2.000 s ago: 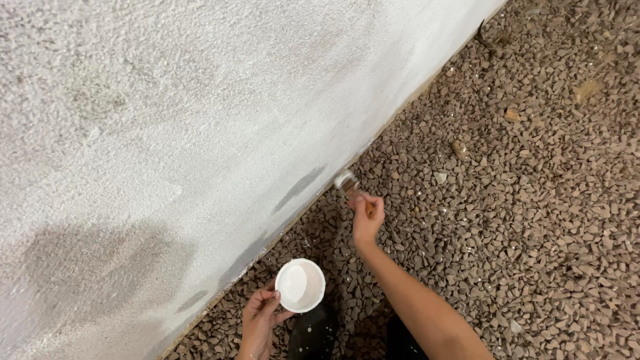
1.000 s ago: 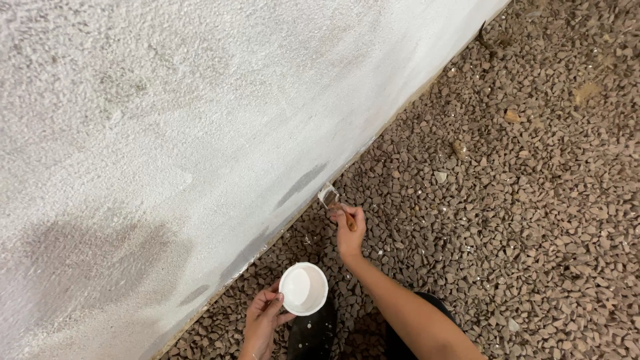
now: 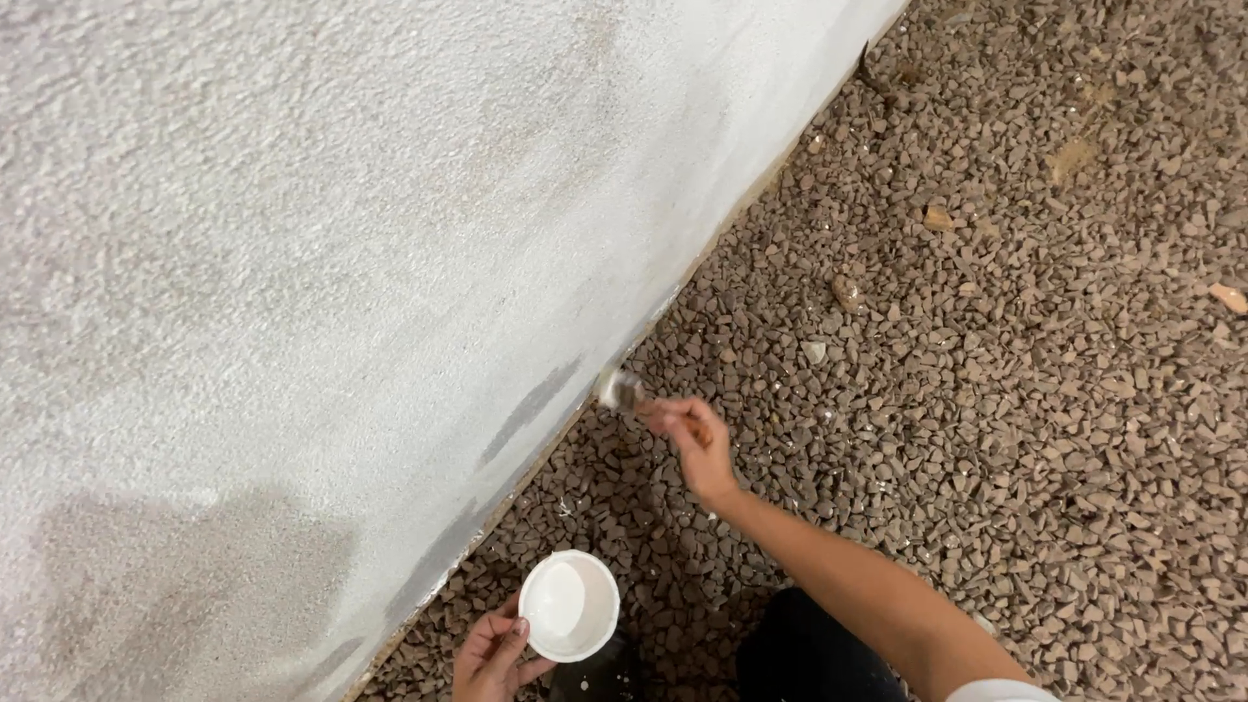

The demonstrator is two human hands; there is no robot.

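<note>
My right hand (image 3: 694, 437) grips the orange-brown handle of a paintbrush (image 3: 624, 390), whose white-coated bristles are at the bottom edge of the textured wall (image 3: 390, 244); the brush is slightly blurred. Lower down, my left hand (image 3: 495, 651) holds a round white tub (image 3: 569, 604) by its rim, thumb over the edge, with white paint (image 3: 558, 597) inside. Most of the wall is white, with a grey streak (image 3: 529, 409) near the brush and a larger grey-brown patch (image 3: 195, 585) at the lower left.
Loose gravel (image 3: 975, 409) covers the ground along the wall's base, with a few lighter stones and white specks. A paint-spotted dark shoe (image 3: 597, 673) is behind the tub, and a dark-clothed leg (image 3: 809, 653) is under my right forearm.
The brush in my right hand moved down along the wall's base between the two earlier frames and is now slightly back up. My left hand keeps its hold on the tub.
</note>
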